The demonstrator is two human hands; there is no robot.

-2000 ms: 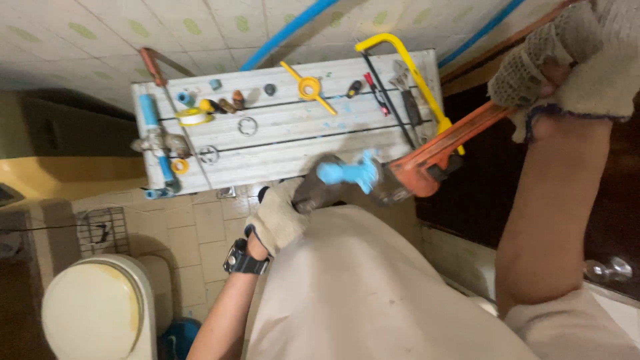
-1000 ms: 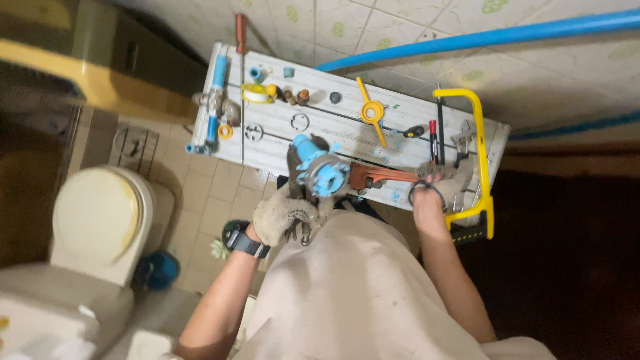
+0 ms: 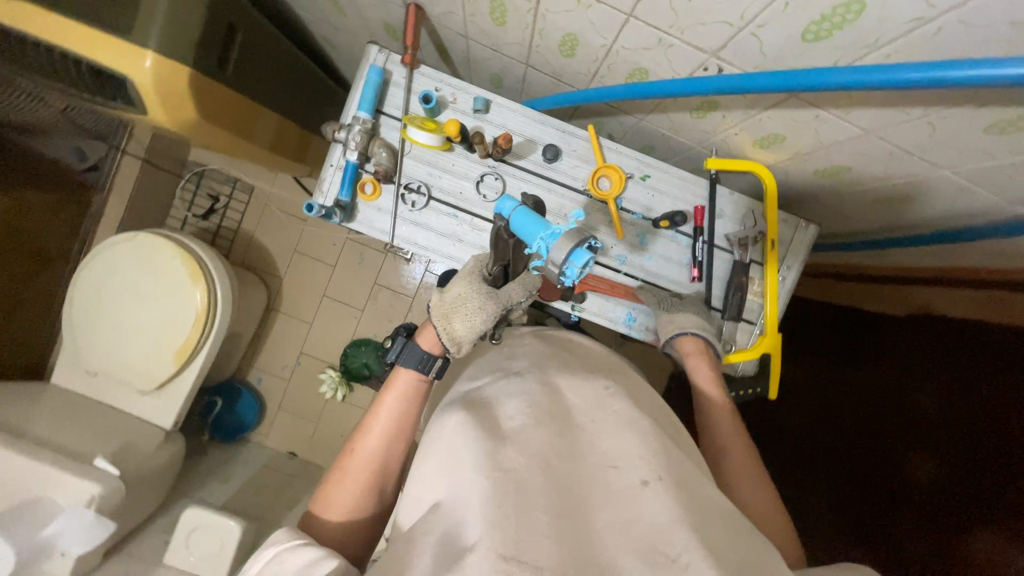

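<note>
My gloved left hand (image 3: pixel 480 308) is closed around dark metal locking pliers (image 3: pixel 506 248), whose jaws clamp a blue plastic pipe (image 3: pixel 520 218). Around the pipe's near end sits a round metal die head (image 3: pixel 570 254), with curly blue shavings (image 3: pixel 546 240) clinging about it. In my gloved right hand (image 3: pixel 682 316) is the handle of an orange-red pipe wrench (image 3: pixel 608 288); its head lies partly hidden under the die head. A yellow die handle (image 3: pixel 606 182) rests on the slatted bench beyond, and a yellow hacksaw (image 3: pixel 770 264) lies right of my right hand.
On the bench (image 3: pixel 456 232) lie a long screwdriver (image 3: pixel 411 36), white tape roll (image 3: pixel 426 133), metal valve with blue pipe (image 3: pixel 358 140), metal rings (image 3: pixel 490 186) and a red-black marker (image 3: pixel 698 244). A blue hose (image 3: pixel 760 80) crosses the tiled wall. The toilet (image 3: pixel 140 312) stands at left.
My right hand, raised at the upper right two seconds ago, has come down to the bench's near edge with the pipe wrench. The pipe now slants, its die-head end toward the right. The view has shifted.
</note>
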